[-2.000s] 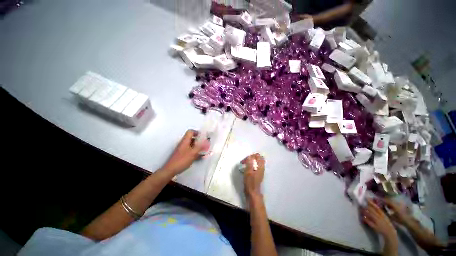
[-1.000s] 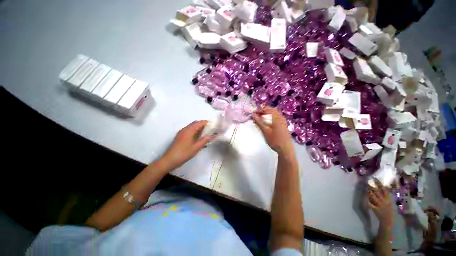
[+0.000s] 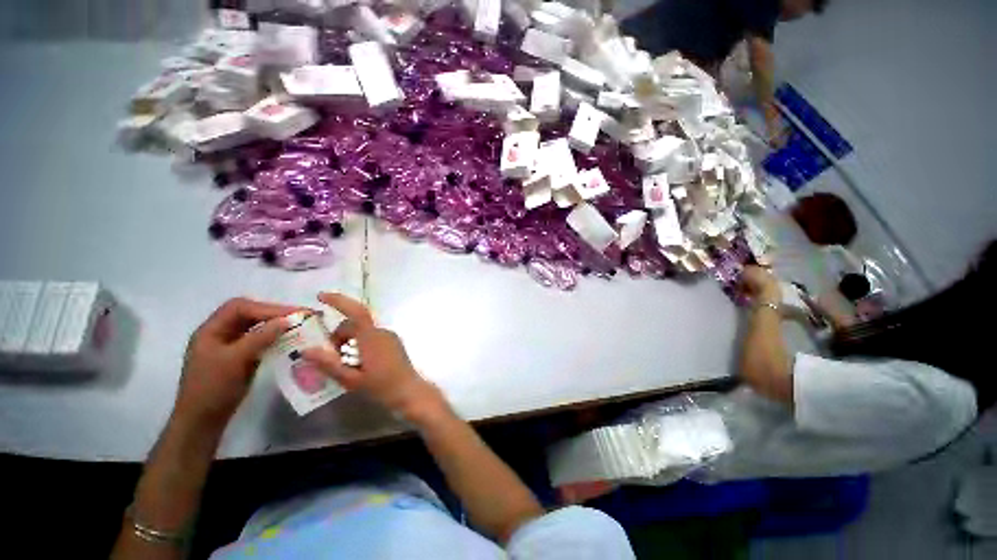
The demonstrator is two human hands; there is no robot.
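A white carton (image 3: 305,375) with a pink bottle picture on its face is held between my two hands, tilted, above the table near its front edge. My left hand (image 3: 224,356) grips its left side and top. My right hand (image 3: 377,359) has its fingers at the carton's top and right side; small white pieces show at its fingers, unclear what. Whether a bottle is inside the carton is hidden. A heap of pink-purple bottles (image 3: 470,186) with dark caps lies in front of my hands.
A row of filled cartons (image 3: 49,317) stands at the left. Loose cartons (image 3: 700,142) cover the heap's back and right. A neighbouring person's hand (image 3: 762,287) is at the heap's right end. Wrapped white cartons (image 3: 645,446) lie below the table edge. Another person (image 3: 700,27) is beyond.
The view has swung right. My hands have drawn back from the heap's edge towards the table's front edge. The bottle seen between them no longer shows; both hands are now on the carton.
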